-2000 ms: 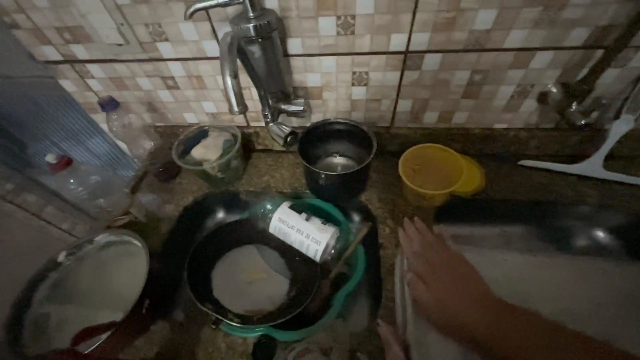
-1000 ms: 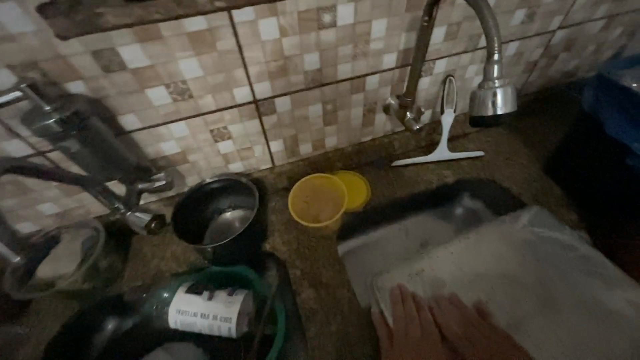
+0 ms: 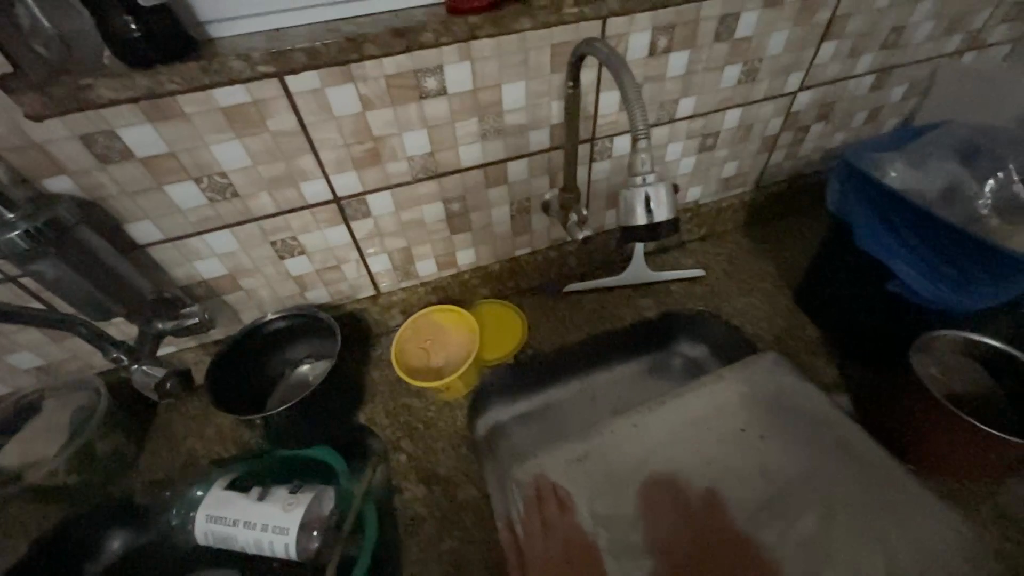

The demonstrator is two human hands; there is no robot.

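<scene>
A large pale flat panel (image 3: pixel 720 448) lies tilted over the right sink basin (image 3: pixel 592 384), its far part resting across the basin. My left hand (image 3: pixel 552 528) lies on the panel's near left part, fingers together and pointing forward. Just right of it, my right hand (image 3: pixel 700 528) is on the same panel, blurred. Whether either hand grips an edge is hidden below the frame. Beyond the basin's left corner stand a yellow tub (image 3: pixel 436 352) with a tan substance inside and its yellow lid (image 3: pixel 500 330).
A black pot (image 3: pixel 276 364) stands left of the tub. Lower left, a labelled bottle (image 3: pixel 264 516) lies in a green basin (image 3: pixel 364 512). A flexible-neck faucet (image 3: pixel 646 200) hangs over a white squeegee (image 3: pixel 636 274). At right are a blue bag (image 3: pixel 912 240) and another pot (image 3: pixel 968 384).
Two seconds ago one hand lay over the right basin with only fingertips of the other showing; now both are on the panel. The view has swung right.
</scene>
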